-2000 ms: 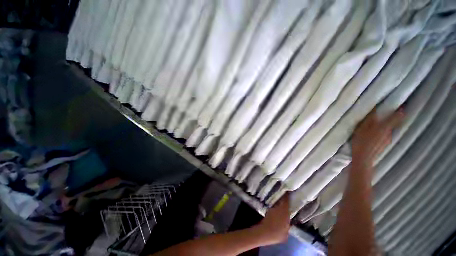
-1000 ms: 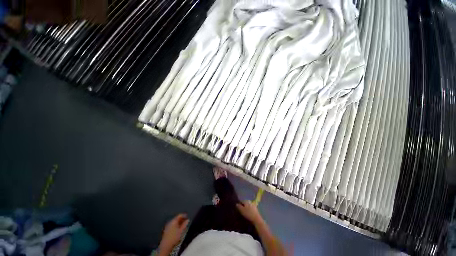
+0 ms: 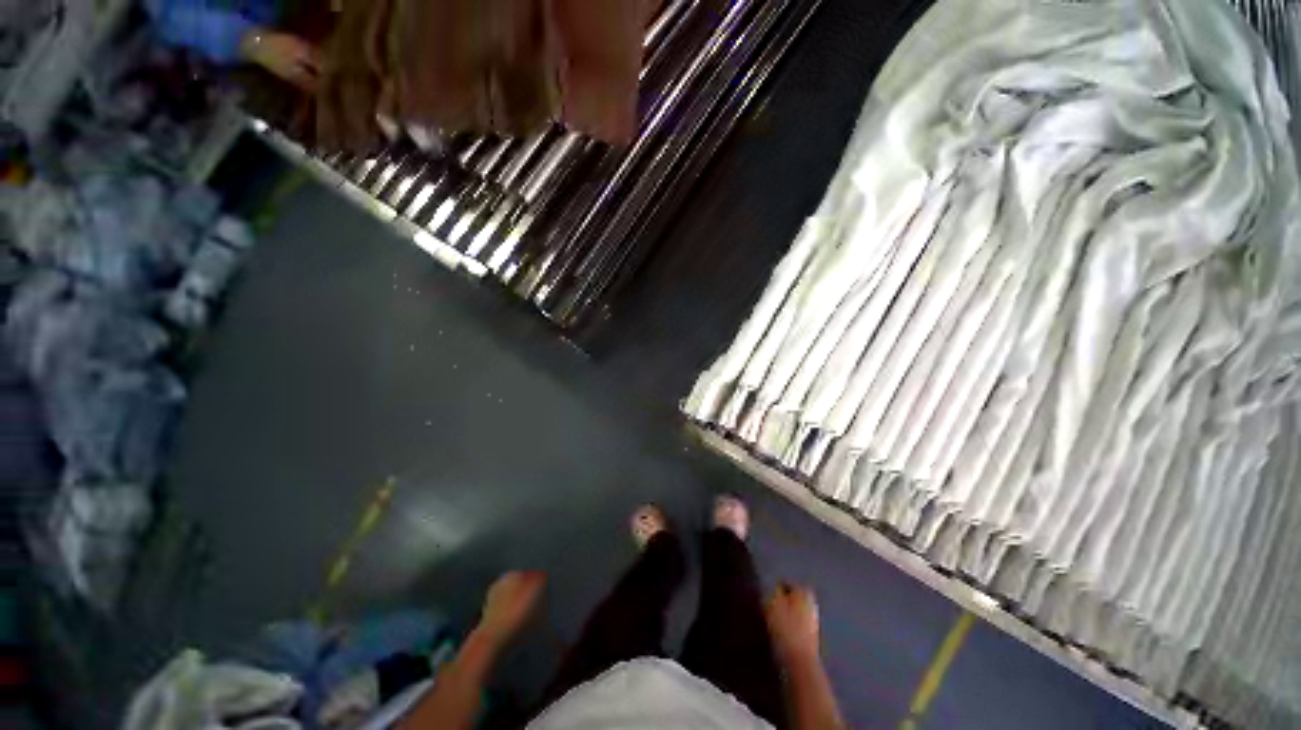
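White cloth [image 3: 1027, 314] lies on the frame at the right. Its near part is in narrow parallel pleats and its upper part is loose and rumpled. The pleat ends line the frame edge rail [image 3: 913, 561]. My left hand [image 3: 511, 602] hangs at the lower middle, left of my legs, away from the cloth. My right hand [image 3: 792, 616] hangs beside my right leg, below the rail and not touching it. Both hands look loosely curled; I see nothing in them, but the fingers are too blurred to judge.
Brown fabric [image 3: 485, 64] lies on a neighbouring frame with shiny metal rods [image 3: 571, 214]. Another person's hand [image 3: 286, 57] and blue sleeve are beside it. Pale grey-blue cloth heaps [image 3: 100, 328] line the left side. A mixed cloth pile [image 3: 343, 682] lies at the lower left. Yellow lines mark the floor.
Both hands have left the pleats and hang near my body. The view has swung left, so the cloth sits further right and the brown fabric and other person's hand show.
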